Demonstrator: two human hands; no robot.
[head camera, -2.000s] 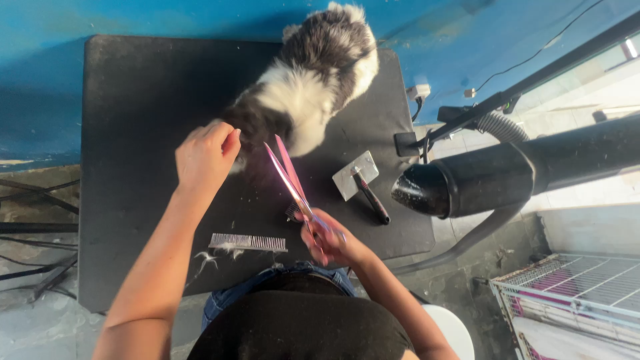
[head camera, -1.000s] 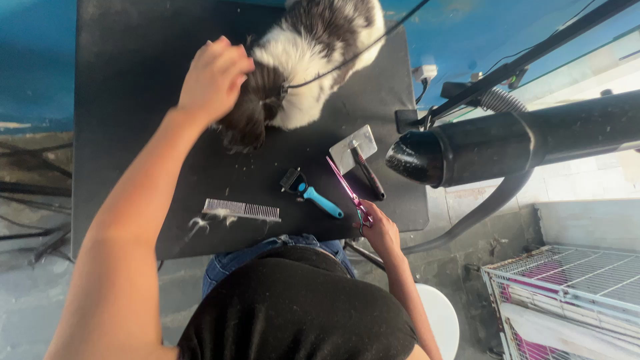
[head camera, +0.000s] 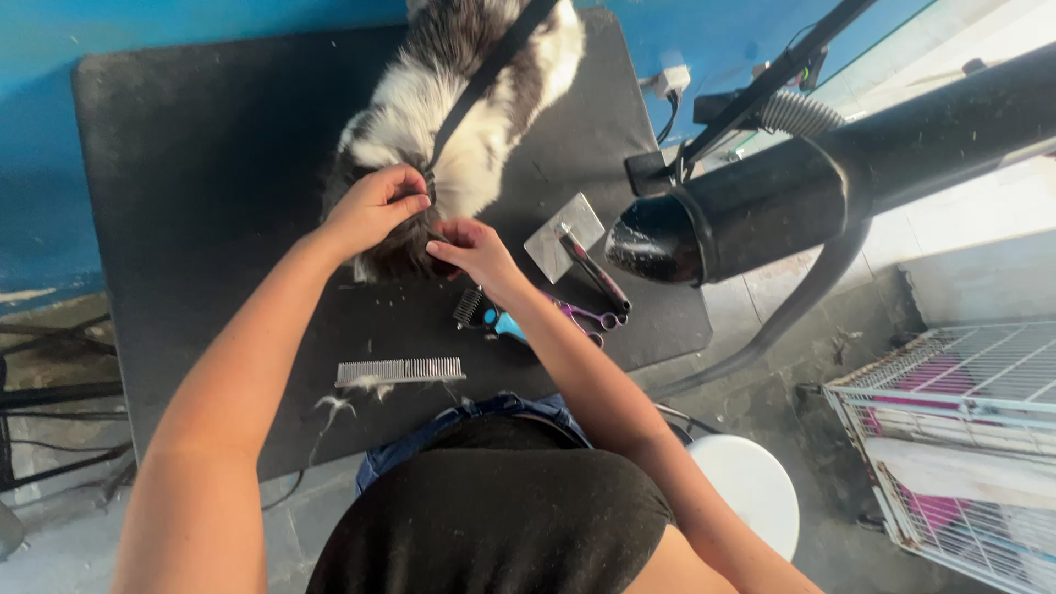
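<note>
A dog with long dark and white fur (head camera: 462, 124) is on the black grooming table (head camera: 206, 206), its head toward me. My left hand (head camera: 384, 206) pinches at the fur or the dark strap (head camera: 491, 70) behind its head; which of them cannot be told. My right hand (head camera: 474, 252) touches the dark head fur, thumb and fingers curled. Partly under my right forearm lie purple scissors (head camera: 606, 319) and a blue-handled deshedding tool (head camera: 505, 324). Beside them rests a slicker brush (head camera: 569, 239). A metal comb (head camera: 400, 371) lies near the front edge.
At the right, a black dryer nozzle (head camera: 660, 239) on a thick arm reaches over the table's edge. Loose fur tufts (head camera: 371, 384) lie by the comb. A white stool (head camera: 747, 491) and a wire cage (head camera: 949, 404) stand at the lower right. A blue wall rises behind.
The scissors, earlier in my right hand, now lie on the table. My right hand has moved up to the dog's head. My left hand has come to the back of its head.
</note>
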